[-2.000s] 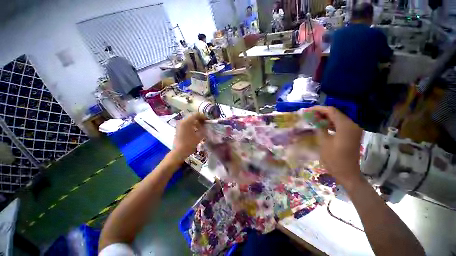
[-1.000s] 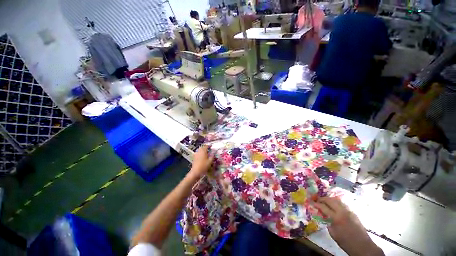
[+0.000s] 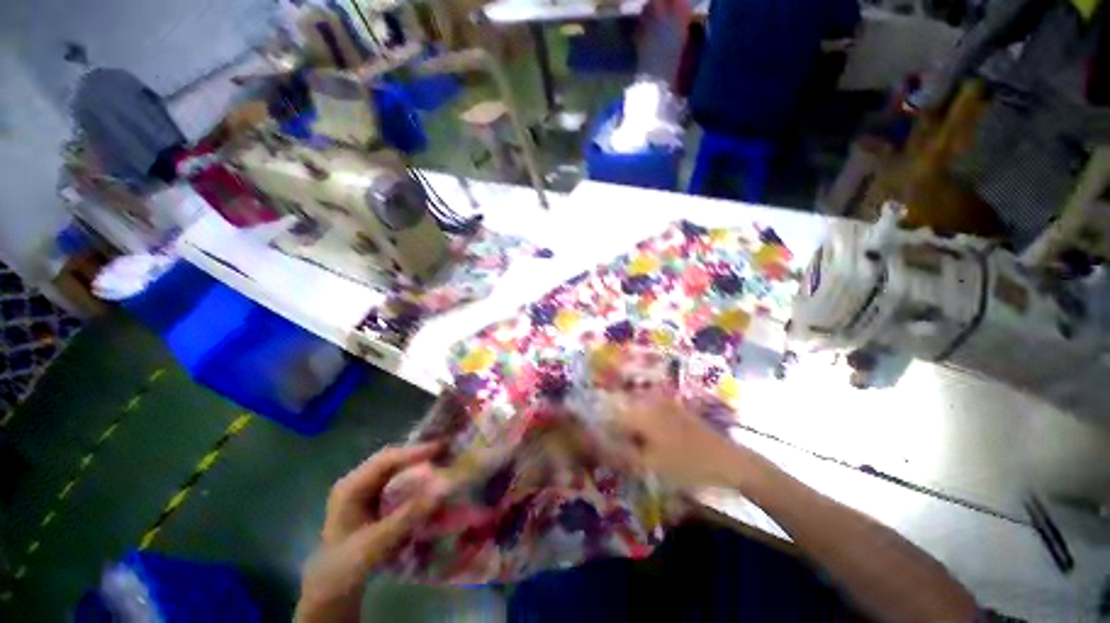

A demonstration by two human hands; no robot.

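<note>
A floral fabric panel (image 3: 663, 298) lies on the white table left of the sewing machine head (image 3: 913, 286). Its near part is bunched and hangs over the table's front edge above my lap. My left hand (image 3: 371, 505) grips the fabric's left edge, thumb and fingers on it. My right hand (image 3: 670, 438) is on the fabric in the middle; it is blurred and its fingertips are partly hidden, so its grip is unclear. The presser foot and needle cannot be made out.
A second sewing machine (image 3: 353, 195) stands at the left with a second floral pile (image 3: 469, 274) beside it. Black thread snips (image 3: 1048, 532) lie at the right on the table (image 3: 840, 438). Blue bins (image 3: 262, 353) are on the floor. A person in dark clothes (image 3: 767, 73) is behind.
The panel was held up, then laid on the table. Since then my left hand has moved down and left, my right hand inward, and the near fabric has bunched. The view has shifted.
</note>
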